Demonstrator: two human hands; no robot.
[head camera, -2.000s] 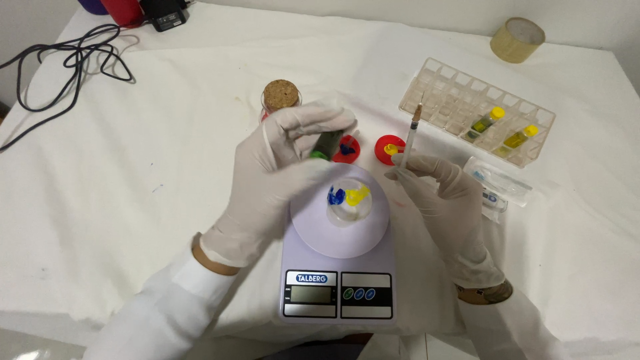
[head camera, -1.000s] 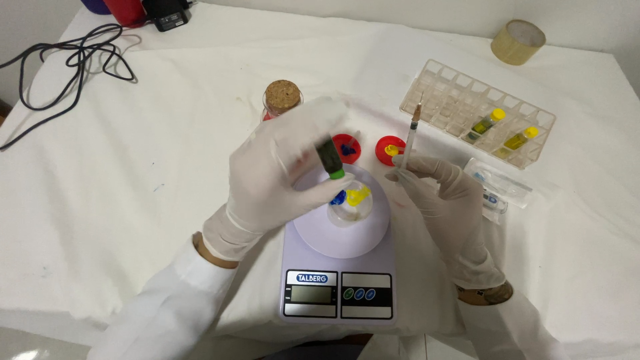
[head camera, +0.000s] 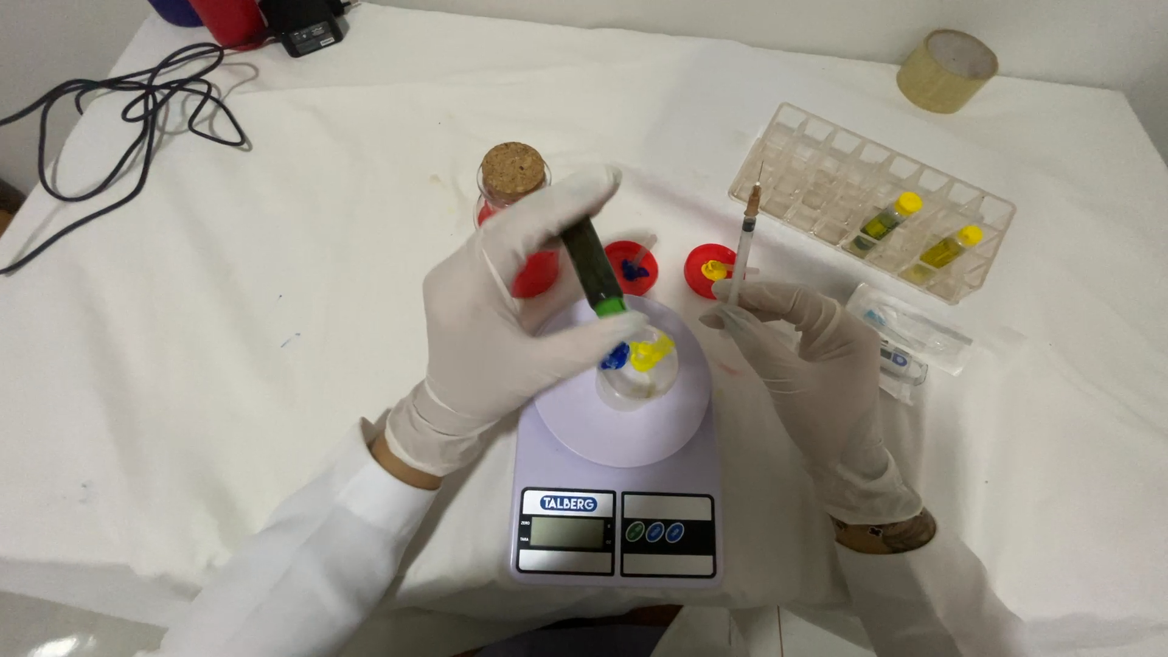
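Observation:
My gloved left hand (head camera: 502, 328) grips a small dark vial with a green cap (head camera: 595, 269) between thumb and fingers, tilted with the green end down. Below it, a clear round dish (head camera: 639, 388) holding blue and yellow paste stands on the round plate of a lilac Talberg digital scale (head camera: 620, 438). In my gloved right hand (head camera: 803, 365) is a thin syringe (head camera: 744, 246), held upright with its needle pointing up. Behind the scale lie a red lid with blue paste (head camera: 646, 286) and a red lid with yellow paste (head camera: 701, 288).
A corked glass jar with red contents (head camera: 514, 173) stands behind my left hand. At the right are a clear tube rack (head camera: 821, 196) with two yellow-capped tubes, syringe packaging (head camera: 940, 342) and a tape roll (head camera: 940, 73). A black cable (head camera: 146, 109) and power adapter (head camera: 306, 27) lie at the upper left.
My left hand has tipped and shifted the dark vial, which now stands clear of the fingers over the dish. My right hand with the syringe has stayed about where it was.

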